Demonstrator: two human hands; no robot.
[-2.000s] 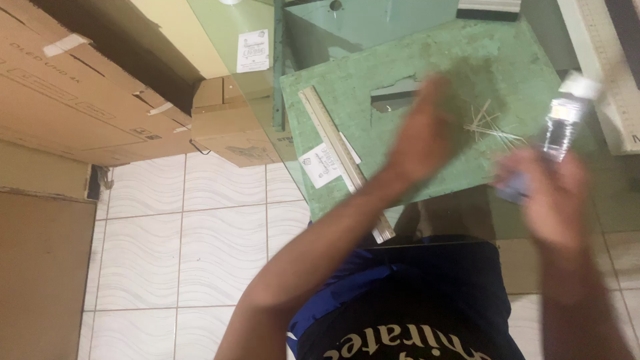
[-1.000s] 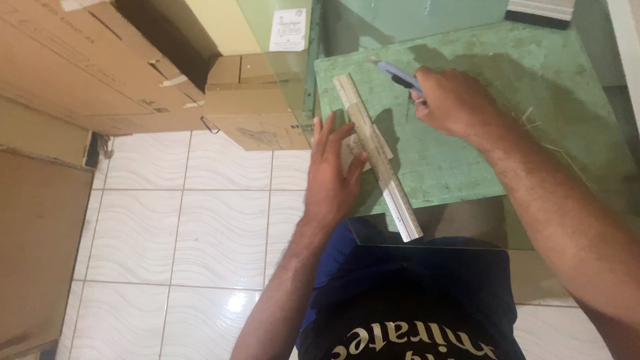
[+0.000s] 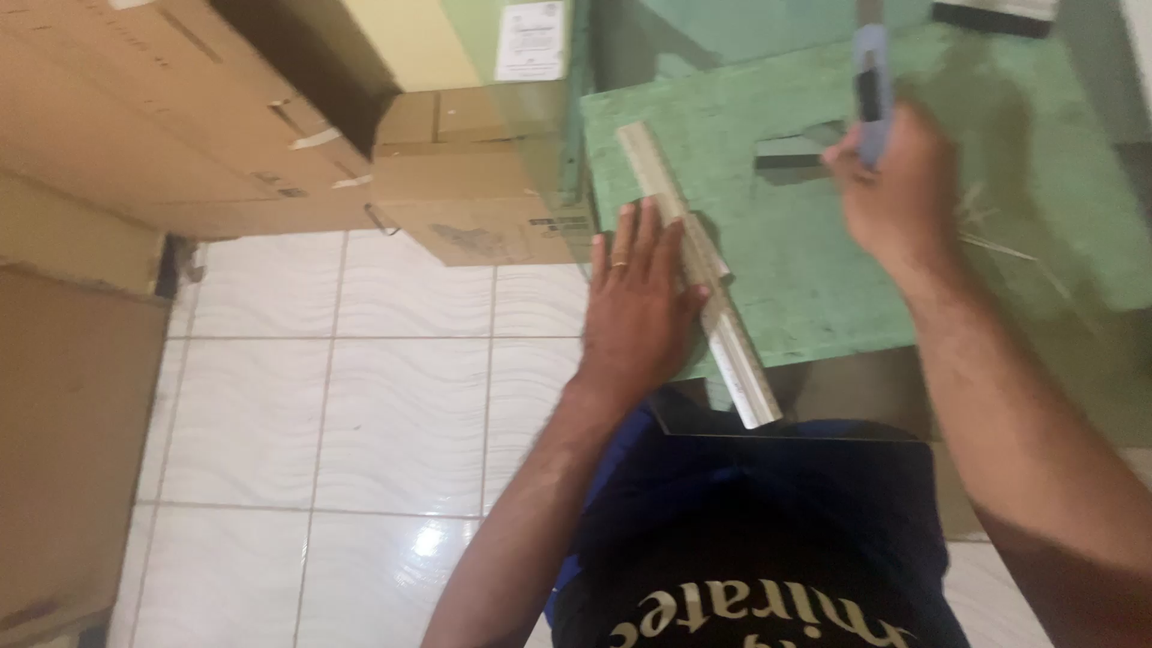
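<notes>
My left hand (image 3: 637,301) lies with its fingers spread on the left edge of a long metal ruler (image 3: 742,369), which slants across a green cutting mat (image 3: 810,297). A short pale piece (image 3: 711,247) lies beside the ruler, partly under it. My right hand (image 3: 904,198) is closed around the blue-grey handle of a utility knife (image 3: 871,99), its blade end pointing toward the far edge of the mat. The knife is over the mat's right half, apart from the ruler. Thin pale strips (image 3: 999,245) lie to the right of my right wrist.
The mat lies on a glass tabletop (image 3: 864,396). It has a cut-out or dark-edged patch (image 3: 792,151) near its far side. A dark-edged block (image 3: 994,16) stands at the far right. Cardboard boxes (image 3: 477,193) stand on the left, above a tiled floor (image 3: 405,414).
My left hand has come onto the ruler since the earliest frame. The clear bottle held in my right hand then is out of view. Since one second ago the knife has moved right, away from the ruler.
</notes>
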